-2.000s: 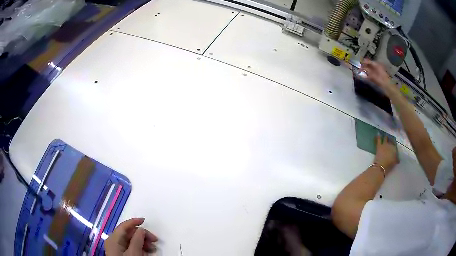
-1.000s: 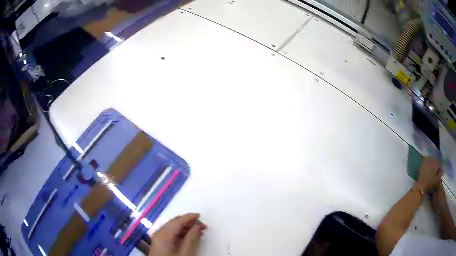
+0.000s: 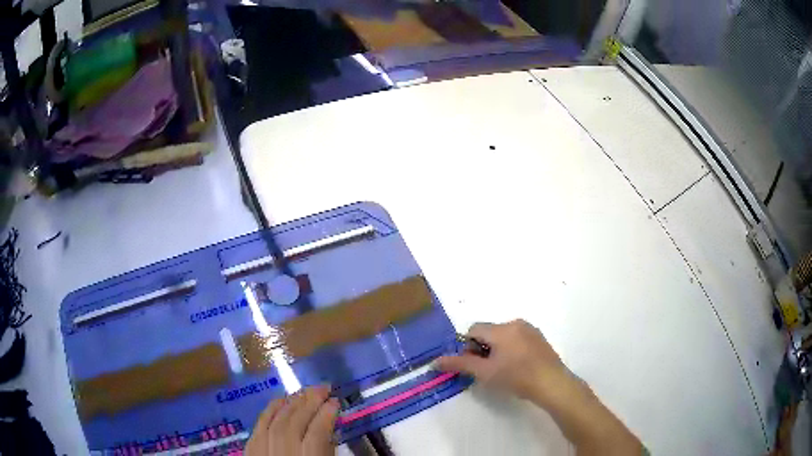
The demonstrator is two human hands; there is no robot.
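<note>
The blue-tinted clear sewing template (image 3: 187,343) lies across the gap between two white surfaces. It has a wide brown band, white strips, a pink line and pink comb-like marks. My left hand (image 3: 296,426) is at the template's near edge, fingers close together; its thumb and underside are hidden. My right hand (image 3: 516,363) is at the template's right edge, fingertips by the end of the white strip and pink line. A small dark tool, apparently thread snips (image 3: 478,346), sticks out between its fingers. Narrow dark pieces show beside the left hand, partly under the template.
A silver rail (image 3: 703,134) runs along the machine bed (image 3: 570,267) at the right. Mauve cloth (image 3: 125,111) and a green item (image 3: 100,67) lie on the rack at the upper left. Loose black pieces (image 3: 13,294) lie at the left edge. Another blue-tinted sheet shows at the top.
The view has swung left, so the other person and machine head are out of view. The template appears nearer and more central. My right hand has come into view at its right edge.
</note>
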